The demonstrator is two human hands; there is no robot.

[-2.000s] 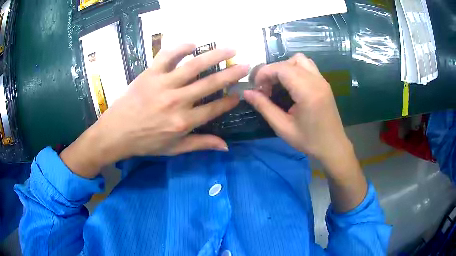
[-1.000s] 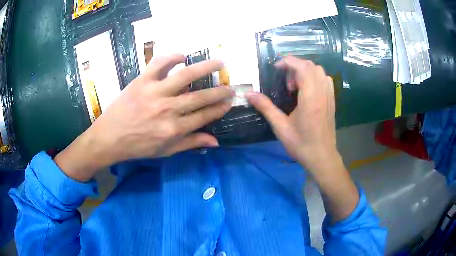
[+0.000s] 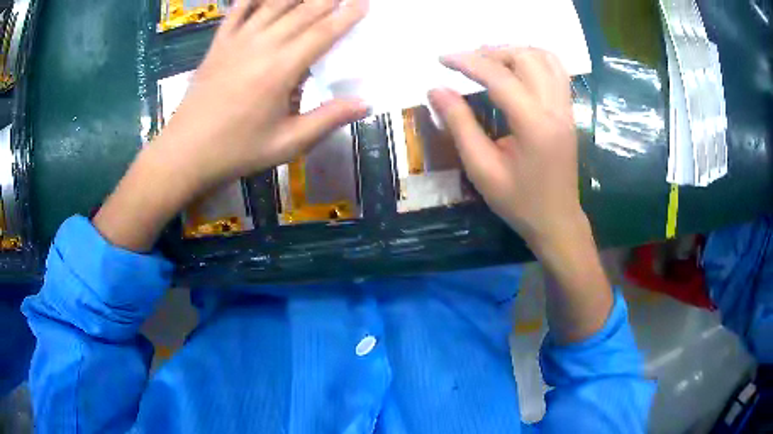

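A white sheet (image 3: 500, 21) lies over the upper tray. My left hand (image 3: 263, 93) is at its left side, thumb near its lower edge. My right hand (image 3: 530, 140) is at its lower right, with thumb and index fingertip apart at the sheet. Whether either hand pinches it is unclear. Below are three LCD modules in the dark tray. The left module (image 3: 227, 202) is partly under my left hand. The middle module (image 3: 330, 174) shows its orange flex end. The right module (image 3: 436, 153) has a pale grey strip (image 3: 430, 189) across its lower end.
Fanned white sheets with grey blocks (image 3: 700, 102) lie on the right of the green bench (image 3: 85, 127), above a yellow tape strip (image 3: 672, 210). Shiny clear film (image 3: 627, 106) is right of the tray. Another tray is at the far left edge. A blue sleeve (image 3: 737, 254) shows at right.
Both hands have moved off the right module's lower end, the left one upward, the right one slightly up. The white sheet's visible position has changed, uncovering more of the modules. The grey strip lies in view.
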